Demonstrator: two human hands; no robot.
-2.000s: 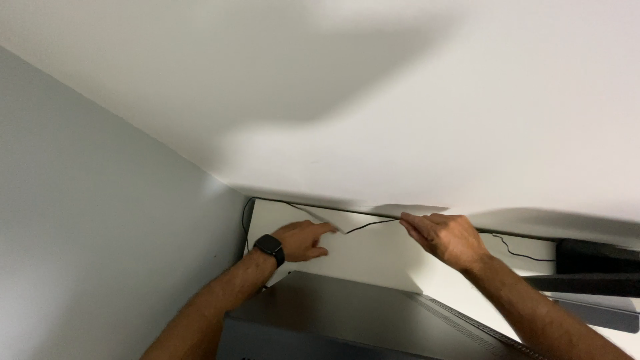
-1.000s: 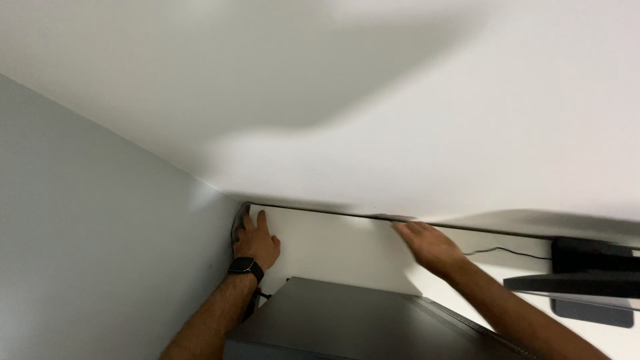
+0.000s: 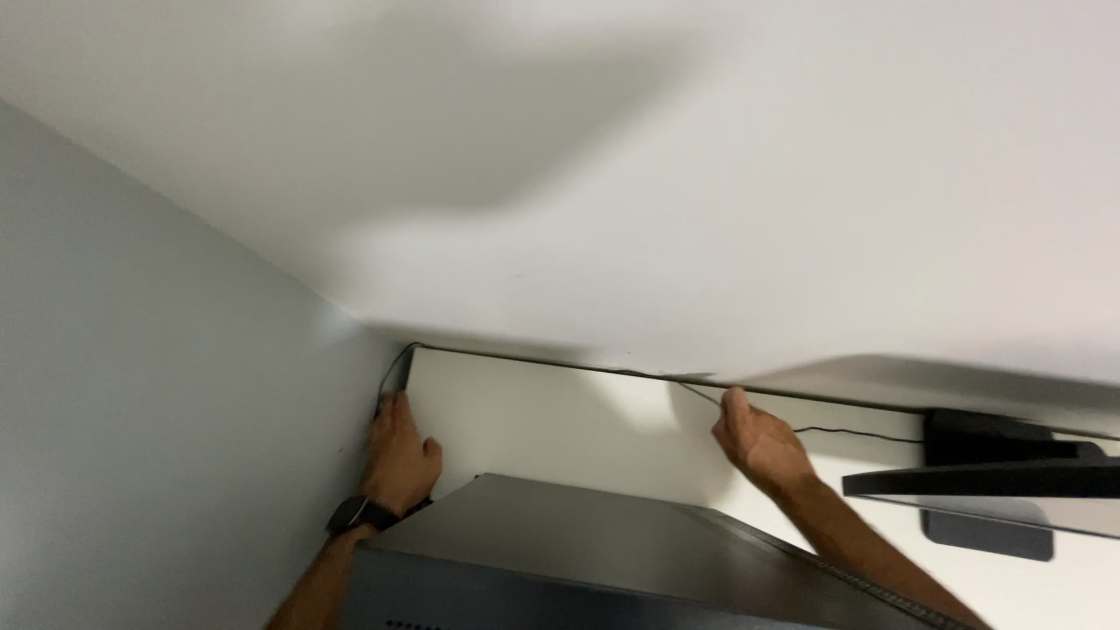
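A thin black cable point(image 3: 857, 432) runs along the back edge of a white desktop point(image 3: 525, 411), against the wall. My right hand point(image 3: 759, 442) pinches it between thumb and fingers above the desktop, and a stretch of cable slants up left from the fingertips to the edge. At the desktop's left back corner the cable bends round and down. There my left hand point(image 3: 404, 455), with a black watch on the wrist, reaches into the narrow gap beside the side wall, its fingertips at the cable. Whether those fingers grip it cannot be told.
A dark metal computer case point(image 3: 595, 542) stands in front of the desktop's left part. On the right, a monitor point(image 3: 989, 481) stands on a dark base point(image 3: 989, 532). A grey wall point(image 3: 175, 367) bounds the left side, and a white wall point(image 3: 744, 219) rises behind.
My left hand has moved from the desktop's back edge to the left corner, then lower along its side. My right hand has drawn a piece of cable away from the edge since a second ago.
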